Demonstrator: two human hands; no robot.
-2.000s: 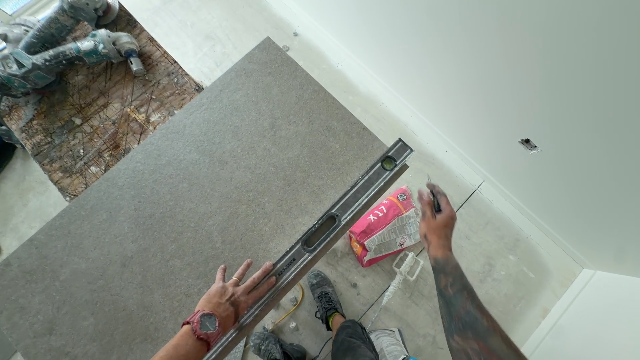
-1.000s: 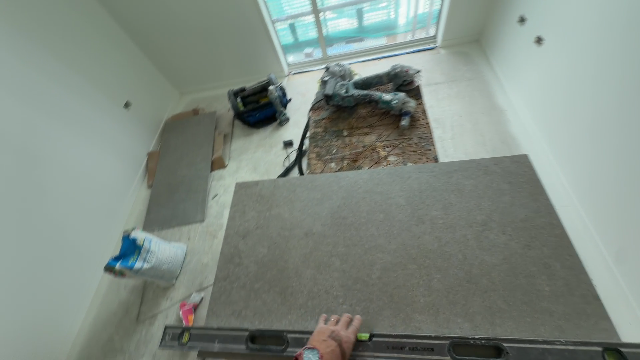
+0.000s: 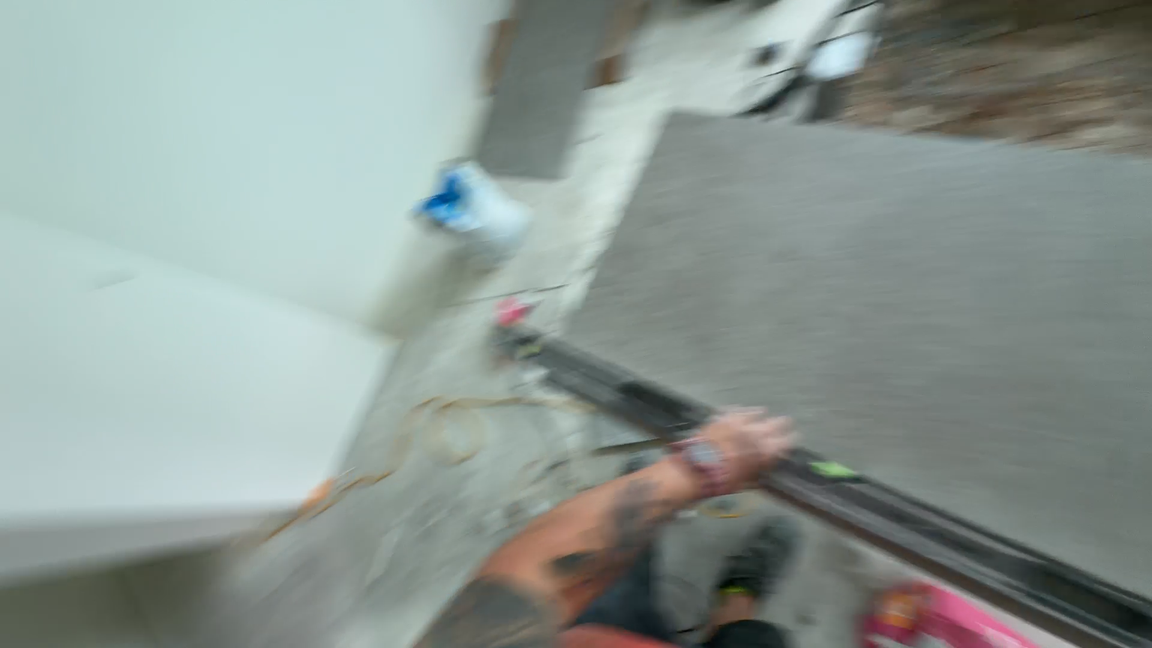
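Observation:
The view is badly blurred. My left hand (image 3: 747, 441), with a watch at the wrist, rests over a long spirit level (image 3: 909, 522); whether its fingers grip it is too blurred to tell. The level lies along the near edge of a large grey tile (image 3: 864, 306) and juts out past the tile's left corner. A green mark shows on the level just right of the hand. My right hand is out of the picture.
A white and blue bag (image 3: 490, 216) stands by the wall near a narrow grey panel (image 3: 540, 99). A yellowish cord (image 3: 450, 427) curls on the floor. A pink bag (image 3: 963, 621) lies beside my foot; a stained board (image 3: 1008, 72) is beyond the tile.
The view has swung strongly. My right hand, seen two seconds ago holding a small dark thing, is out of the picture. My left hand is still at the level.

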